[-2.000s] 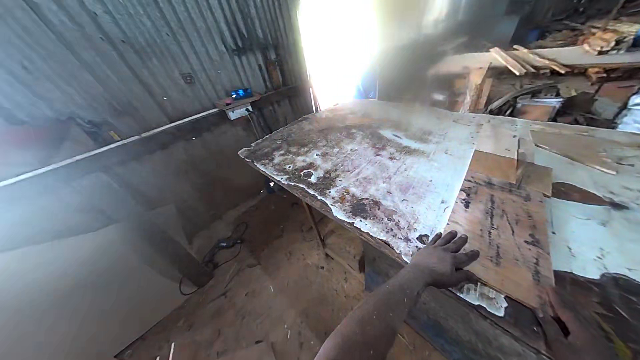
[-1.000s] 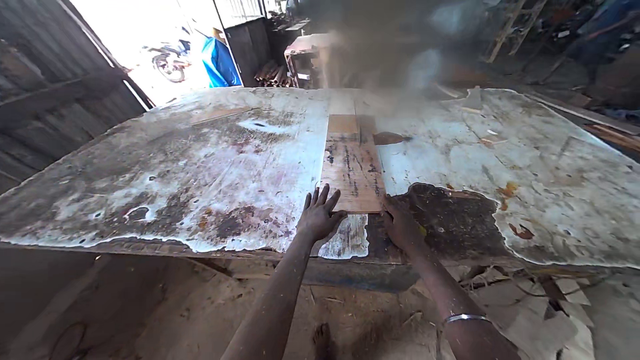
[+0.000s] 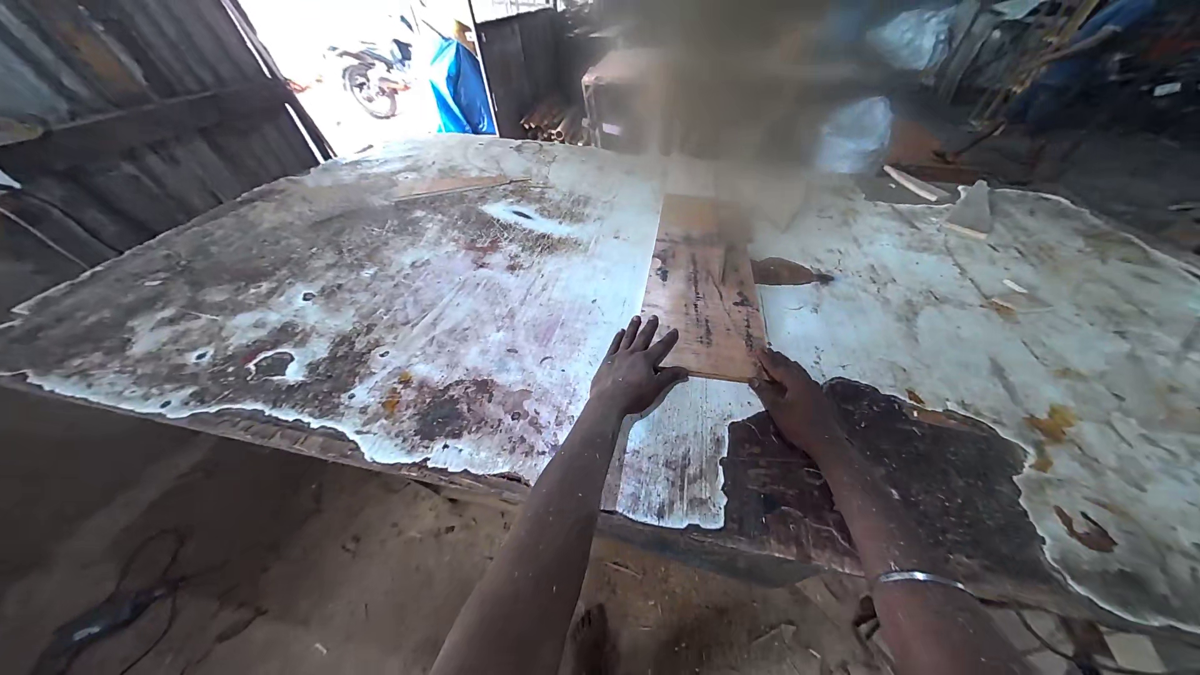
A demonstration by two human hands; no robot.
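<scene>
A flat wooden board point(image 3: 703, 300) with dark marks lies lengthwise on a large worn worktable point(image 3: 525, 309) whose pale surface is stained and peeling. My left hand point(image 3: 637, 367) rests with its fingers spread at the board's near left corner, the thumb by the near edge. At the near right corner, my right hand point(image 3: 792, 398) grips the board's edge between thumb and curled fingers. A metal bangle point(image 3: 923, 579) circles my right wrist. Haze or a smear over the view blurs the board's far end.
Thin wood strips point(image 3: 459, 187) lie at the table's far left, and a wood offcut point(image 3: 971, 210) at the far right. Beyond are a motorcycle point(image 3: 373, 82), a blue tarp point(image 3: 461, 86) and a partly visible person point(image 3: 1078, 56). A dark tool with a cord point(image 3: 108, 614) lies on the floor.
The view has swung right from the wall to face the table. Between one second ago and now, the board and both hands have moved away from the table's near edge.
</scene>
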